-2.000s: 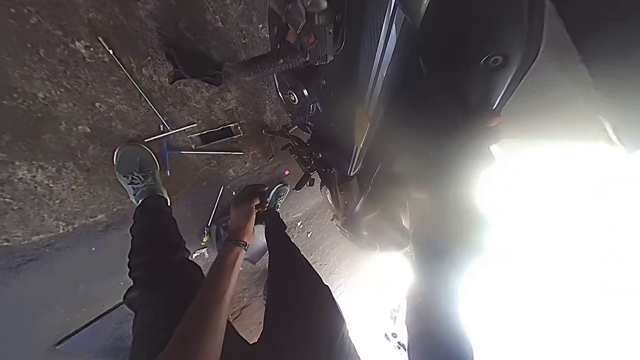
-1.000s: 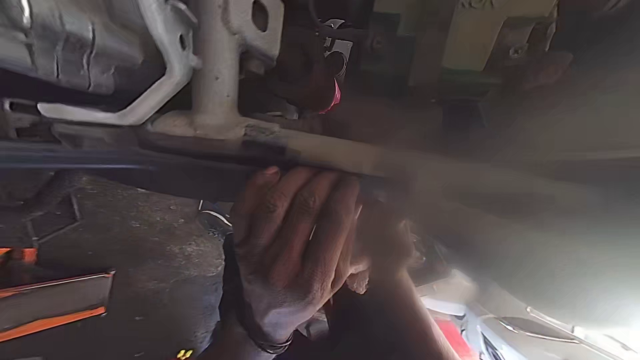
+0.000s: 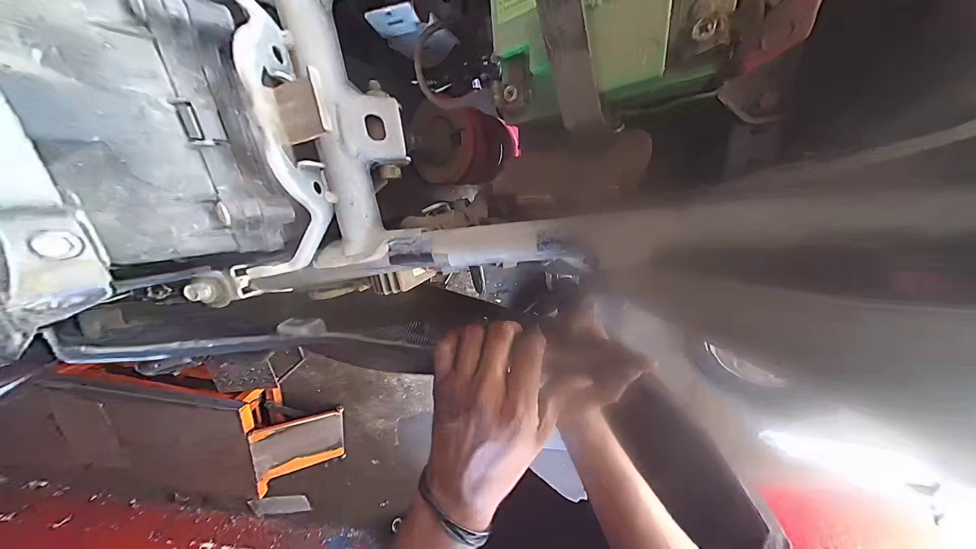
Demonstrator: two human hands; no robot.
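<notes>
My left hand (image 3: 488,412), with a dark band at its wrist, has its fingers bent over the edge of a dark panel (image 3: 366,324) below a vehicle's frame tube (image 3: 488,244). Beside it on the right, touching or very near, is my right hand (image 3: 598,370). It is blurred, and its fingertips and anything in them cannot be made out. A dark, unclear part (image 3: 560,293) lies just above both hands. Bolted brackets (image 3: 374,126) stand out from the upright tube above, next to a grey metal engine casing (image 3: 175,137).
An orange and grey metal box with an open flap (image 3: 297,442) is at lower left, above a red surface (image 3: 114,518). A green-lit box (image 3: 625,46) sits behind a strap at the top. A blurred, pale body part of the vehicle (image 3: 801,229) spans the right; glare fills the lower right.
The view has moved in from a wide look at the floor and vehicle to close by the frame. Since a second ago, my left hand sits lower, farther below the frame tube.
</notes>
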